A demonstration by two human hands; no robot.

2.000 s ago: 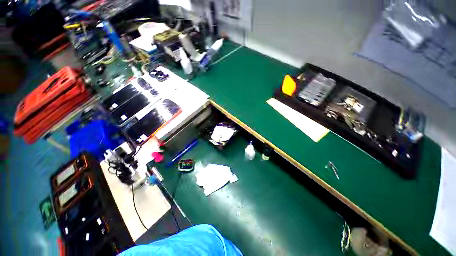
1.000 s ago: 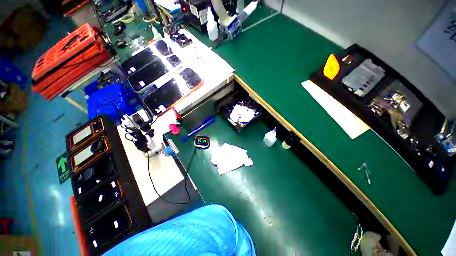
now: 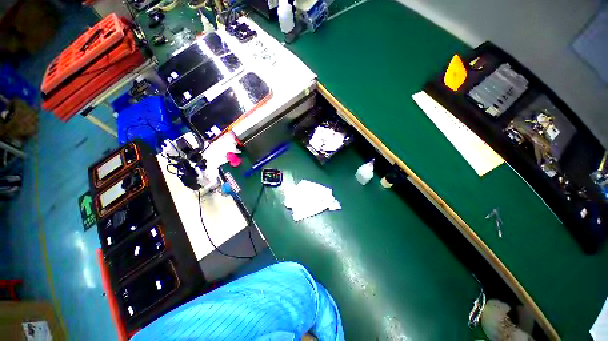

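Note:
A blue sleeved arm of mine reaches in at the bottom edge. Only a sliver of skin shows below the sleeve, and both hands are outside the picture. The small dark watch-like unit (image 3: 271,177) lies on the green mat with its face lit and a thin dark cord beside it. A crumpled white wipe (image 3: 311,200) lies just right of it. A blue pen (image 3: 268,158) lies above the unit. A small white dropper bottle (image 3: 365,173) stands near the upper shelf.
A black box with pale bits (image 3: 325,138) sits under the shelf edge. A black parts tray (image 3: 573,193) and small tweezers-like piece (image 3: 497,222) lie on the upper shelf. Dark devices fill a tray (image 3: 193,270) at left. A pot (image 3: 500,320) is lower right. Red crates (image 3: 90,63) stand upper left.
Since the first frame the view has shifted, so the bench items sit higher and further right. The unit's face now shows lit marks. The blue sleeve shows more at the bottom.

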